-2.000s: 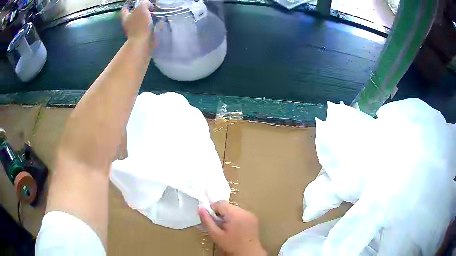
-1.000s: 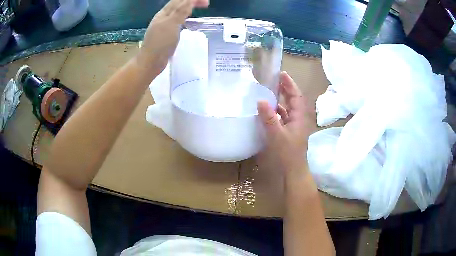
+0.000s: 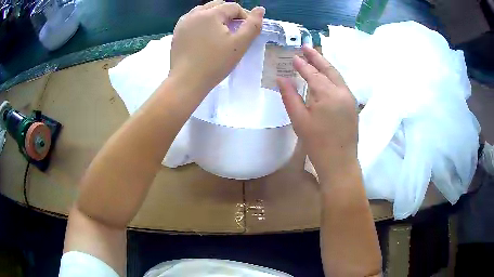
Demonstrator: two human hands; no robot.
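Observation:
A water tank with a white lower bowl and a clear upper wall is upright over the cardboard in front of me. A printed label and a small white latch tab show near its top right. My left hand is at the tank's top left, fingers curled; whether it grips the rim is hidden. My right hand is at the tank's right side, fingers apart. A white protective bag lies behind and left of the tank, partly hidden by my left arm.
A large pile of bags lies at the right of the cardboard-covered table. A bench motor with an orange disc stands at the left. The dark conveyor belt runs beyond, with another tank on it and a green post.
The tank came from the belt to the table. Since the last earlier frame it has turned, its label and tab shifting right. My left hand moved right over its top; my right hand moved up its side.

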